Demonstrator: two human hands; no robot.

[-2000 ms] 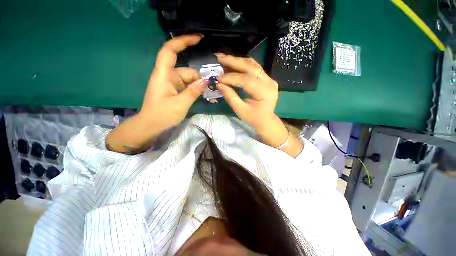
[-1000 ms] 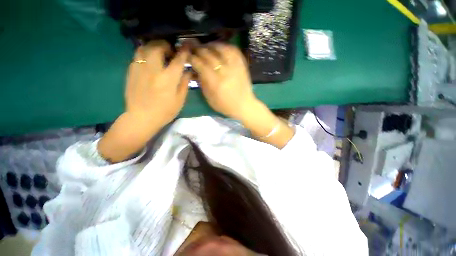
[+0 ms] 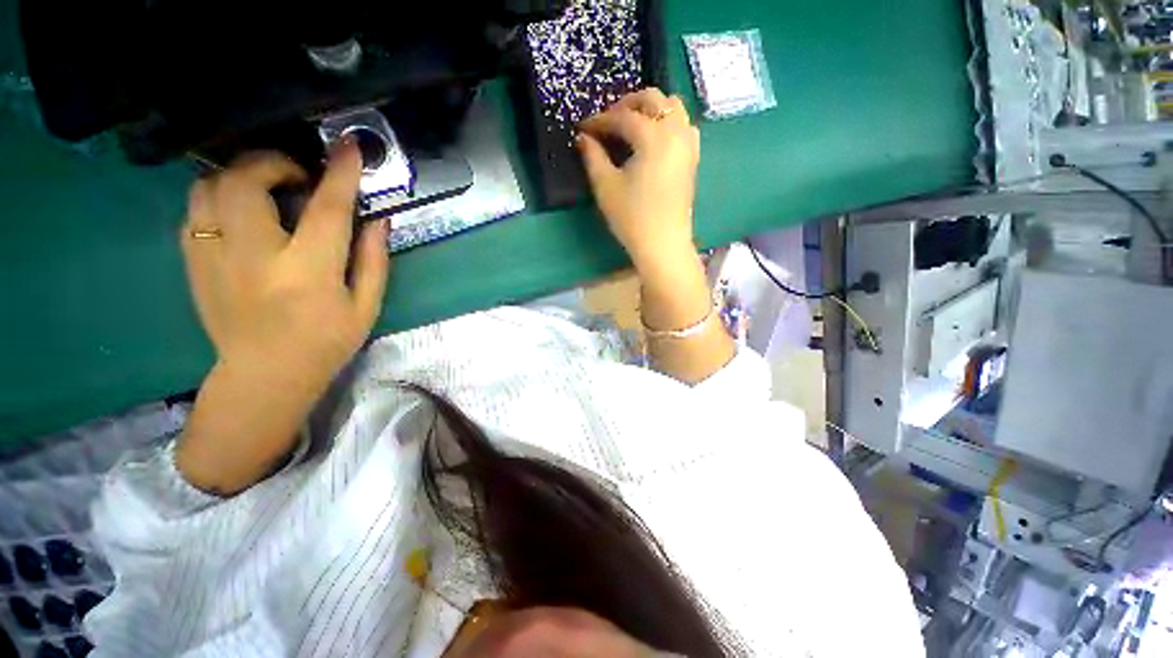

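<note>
A silvery-white module (image 3: 386, 167) with a black round centre sits at the front of the black press (image 3: 245, 64), above the silver base plate (image 3: 470, 203). My left hand (image 3: 283, 251) is at the module, its index fingertip on the module and its thumb at the near edge. My right hand (image 3: 650, 174) is over the front of the black parts tray (image 3: 557, 165), thumb and index finger together; whether a pin is between them is too small to tell. Small gold-silver pins (image 3: 585, 58) lie heaped in the tray.
A small clear bag with white content (image 3: 729, 75) lies on the green mat (image 3: 836, 116) right of the tray. A blister tray with black parts (image 3: 45, 566) is below the bench at lower left. Grey equipment (image 3: 881, 334) stands at right.
My hands were together around the module, then at the press. Now the module sits at the press under my left hand, and my right hand has moved right to the parts tray. The view has shifted.
</note>
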